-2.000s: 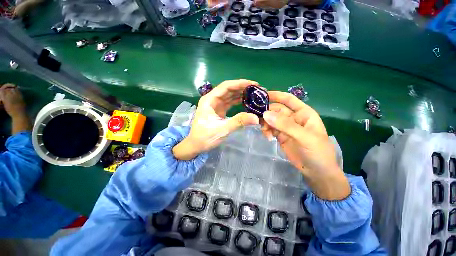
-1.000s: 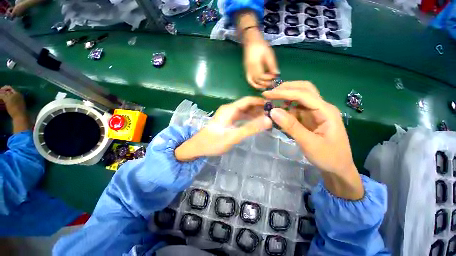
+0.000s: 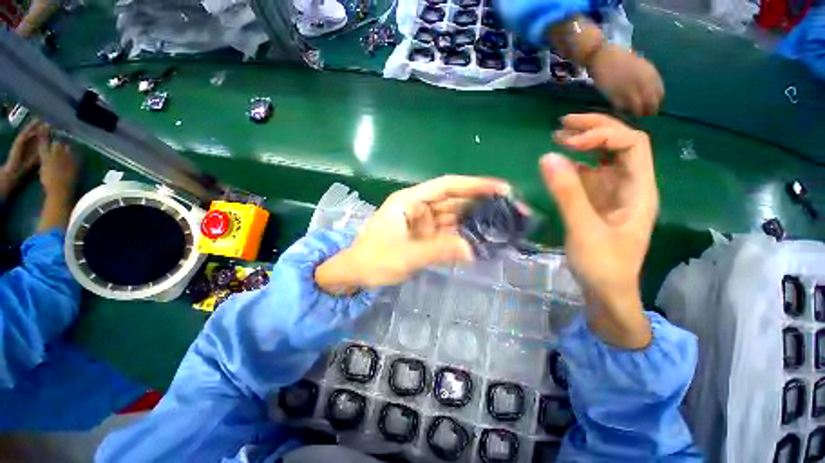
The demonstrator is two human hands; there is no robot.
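My left hand [image 3: 416, 231] holds a black watch case [image 3: 493, 222] between thumb and fingers above the tray; the case is blurred, so its inside cannot be made out. My right hand [image 3: 608, 203] is off to the right of the case, fingers apart and curved, with nothing seen in it. Below both hands lies a translucent blister tray [image 3: 416, 330] with bare pockets in its upper rows. Several black watch cases [image 3: 406, 374] sit in its lower rows. My sleeves cover parts of the tray's sides.
A white ring fixture [image 3: 136, 240] and a red emergency stop [image 3: 215, 224] are at left, above small black parts [image 3: 226, 278]. Small modules [image 3: 260, 109] lie on the green belt [image 3: 317, 136]. Another person's hand [image 3: 626, 80] reaches over the belt. A filled side tray [image 3: 769, 316] is at right.
My right hand has let go of the case and moved right and up. My left hand keeps the case. The other person's hand has moved back and right; belt modules have shifted left.
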